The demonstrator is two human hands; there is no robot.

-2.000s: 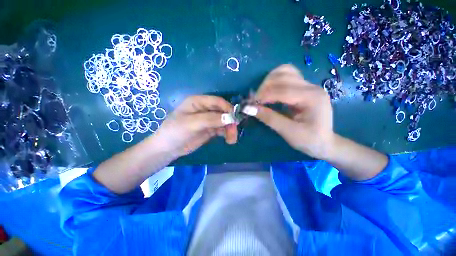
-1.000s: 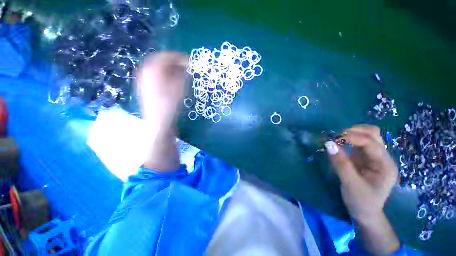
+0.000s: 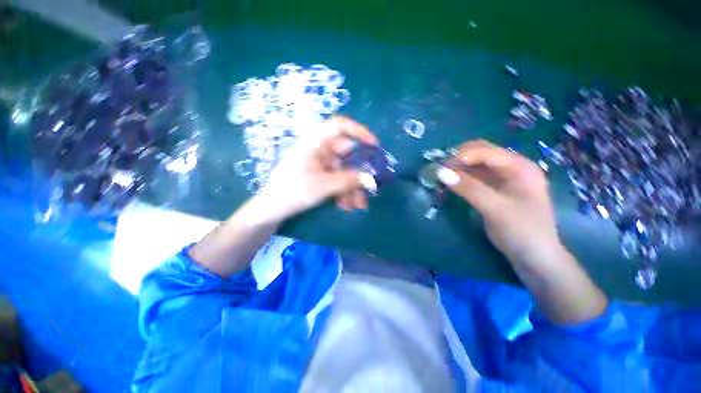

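My left hand (image 3: 311,173) holds a dark purple, shiny roundish pendant (image 3: 370,160) between thumb and fingers. My right hand (image 3: 503,192) pinches a small metal fitting (image 3: 431,175) with silvery bits hanging below the fingertips. The two held things face each other with a small gap between them, above the green bench top. A pile of bright split rings (image 3: 286,100) lies behind my left hand, partly hidden by it. A single ring (image 3: 413,128) lies beyond the gap between my hands. The view is blurred, so finer detail cannot be told.
A large pile of small metal fittings (image 3: 634,157) lies at right, with a small cluster (image 3: 529,108) to its left. A clear plastic bag (image 3: 194,46) with dark round pieces (image 3: 115,123) is at far left. White paper (image 3: 154,238) lies at the table edge by my left forearm.
My left hand has come back from the bag at far left to the middle and now holds a dark pendant. My right hand still holds its fitting. The view has turned back toward the centre.
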